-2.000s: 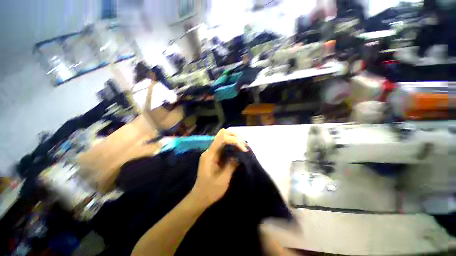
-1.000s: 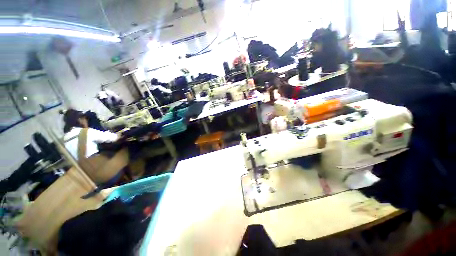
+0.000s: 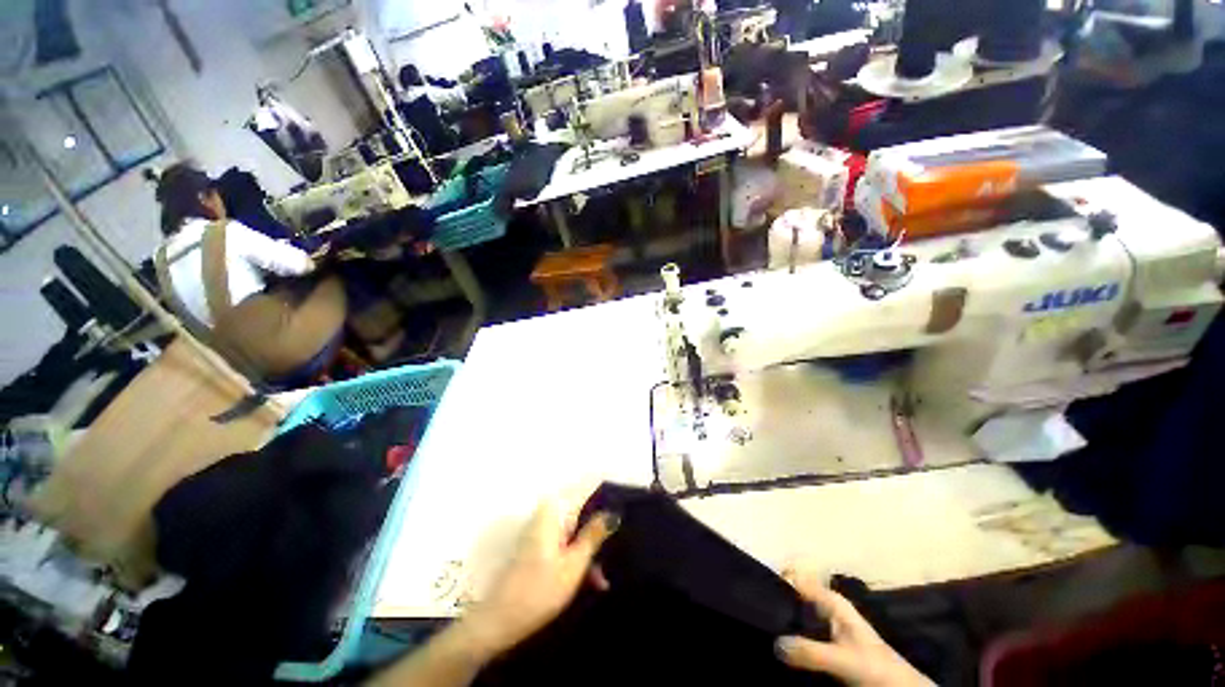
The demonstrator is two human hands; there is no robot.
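A black garment piece [image 3: 678, 570] hangs over the front edge of the sewing table [image 3: 537, 403]. My left hand [image 3: 544, 577] pinches its upper left corner. My right hand [image 3: 840, 638] holds its right edge between thumb and fingers. The white JUKI sewing machine [image 3: 927, 315] stands behind and to the right of the cloth. Its presser foot and needle area [image 3: 699, 409] is above the cloth's top edge, with no cloth under it that I can see. The lower part of the garment piece runs out of the picture.
A turquoise basket [image 3: 427, 443] with black pieces stands left of the table. A pinkish-red tool [image 3: 908, 432] and white paper [image 3: 1032, 436] lie by the machine. A red basket [image 3: 1122, 644] is at lower right. Orange and white boxes [image 3: 954, 195] stand behind. A person [image 3: 249, 275] sits at back left.
Both hands have come into view holding the black cloth at the table's front edge, where only a dark tip showed one second ago. The view has moved closer to the machine.
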